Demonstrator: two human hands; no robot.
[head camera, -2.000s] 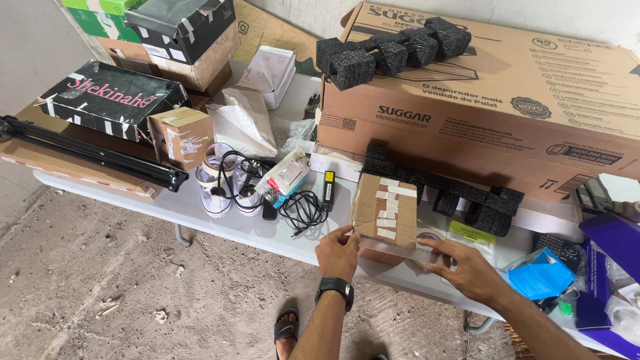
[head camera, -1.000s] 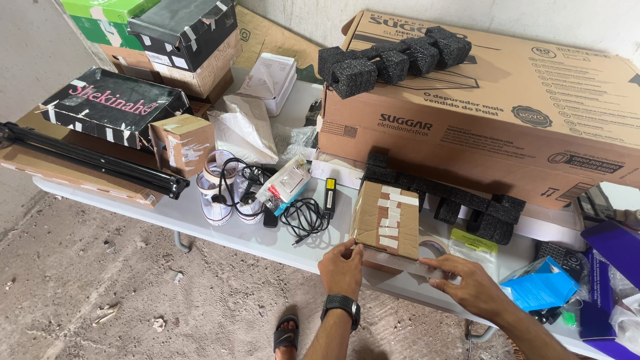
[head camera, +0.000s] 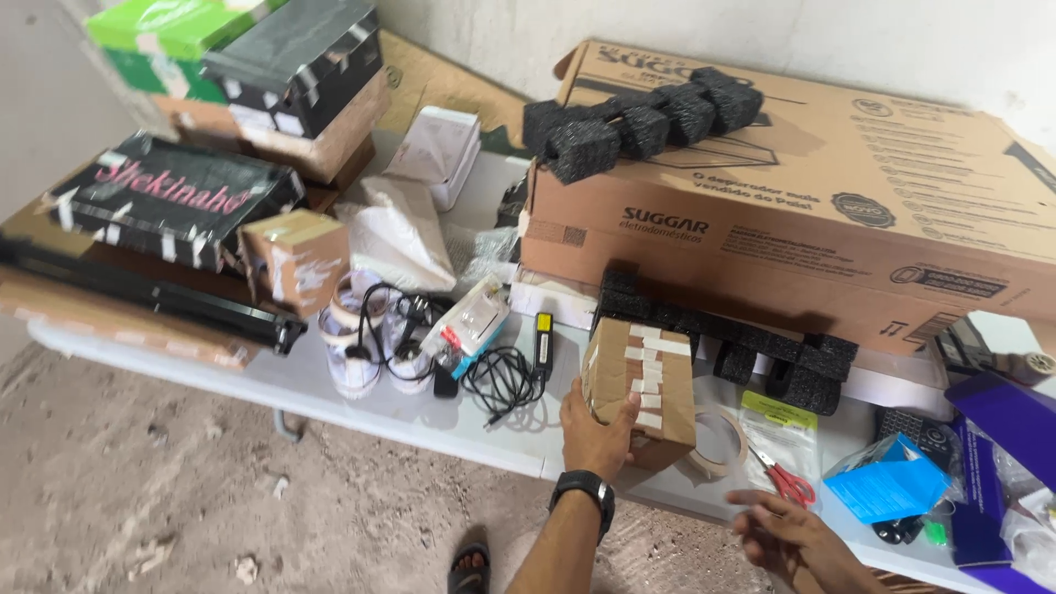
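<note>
A small cardboard box (head camera: 619, 388) with strips of light tape across its top stands at the table's front edge. My left hand (head camera: 596, 433), below a black wristwatch, rests on its near left side, thumb on top and fingers at the side. To the right, my right hand (head camera: 780, 528) is apart from the box, fingers spread and slightly blurred, holding nothing that I can see. Between box and right hand lie a roll of masking tape (head camera: 737, 462) and red-handled scissors (head camera: 790, 485), the scissors close to the fingertips. A clear pouch with a yellow-green top (head camera: 780, 414) is just behind them.
A large cardboard box (head camera: 784, 214) carries black foam (head camera: 652, 120); more foam (head camera: 792, 355) lies before it. Left are a black cable (head camera: 503, 384), white sneakers (head camera: 351, 355), a folded tripod (head camera: 165, 301) and stacked boxes. A blue box (head camera: 891, 478) sits right, near the front edge.
My right hand has left the small box's right side and moved right, towards the scissors. My left hand has shifted from its front edge to its left side and top. The scissors now show.
</note>
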